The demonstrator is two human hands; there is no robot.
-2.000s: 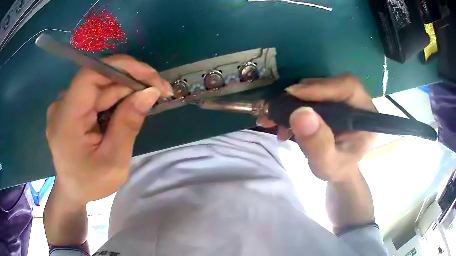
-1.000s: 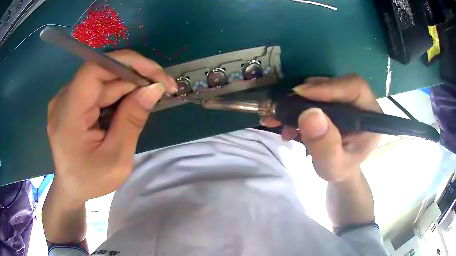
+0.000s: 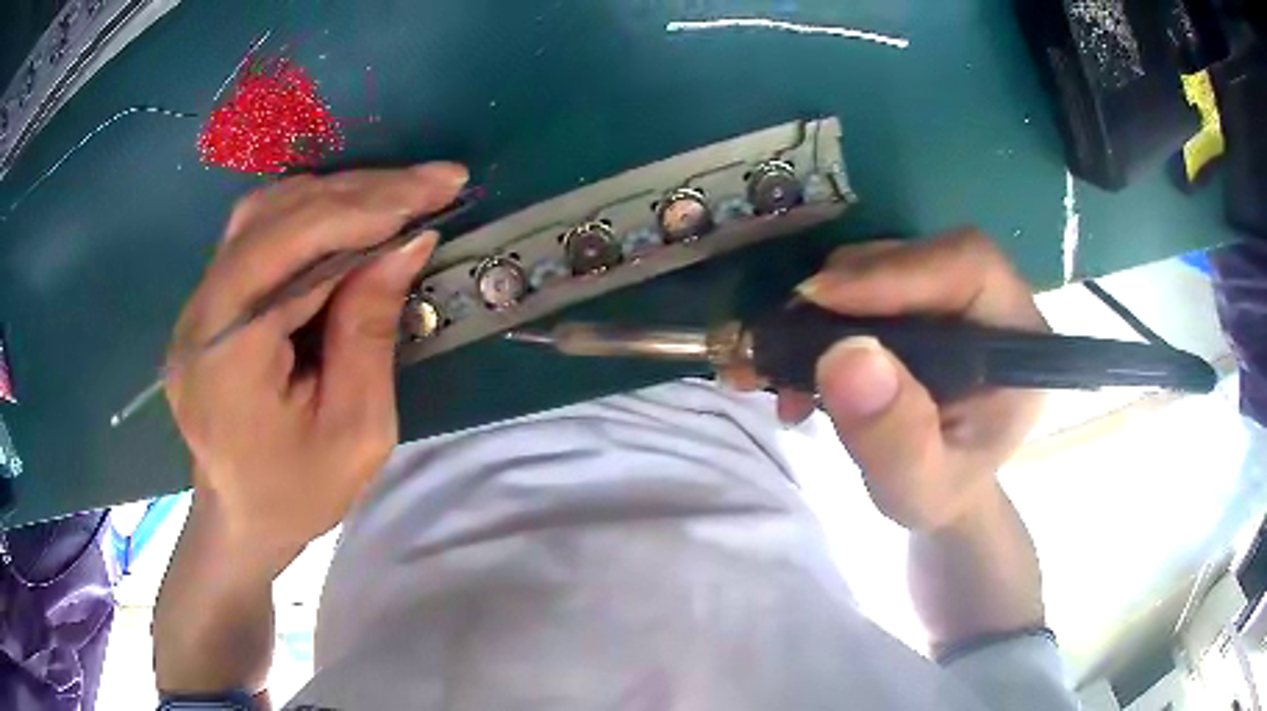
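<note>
A long grey circuit board strip (image 3: 639,229) lies slanted on the dark green mat, with several round metal components (image 3: 592,247) in a row. Its left end is hidden by my left hand (image 3: 299,333), which holds thin grey tweezers (image 3: 264,308). The tweezer tips point up right, above the strip near small red slivers (image 3: 486,178). My right hand (image 3: 917,361) grips the black handle of a soldering iron (image 3: 646,342). The iron's tip is just below the strip's lower edge, apart from it. A pile of red jumper wires (image 3: 271,117) lies behind my left hand.
A pale wire piece (image 3: 785,28) lies at the back. A black soldering iron stand (image 3: 1112,84) with speckled filling and a yellow piece (image 3: 1203,125) is at the back right. A thin pale line (image 3: 104,122) curves left of the red pile. My light shirt is at the mat's front edge.
The strip has shifted right, showing more round components. The tweezers have swung round in my left hand, back end now low left, tips up by the red slivers. The iron tip has moved off the strip.
</note>
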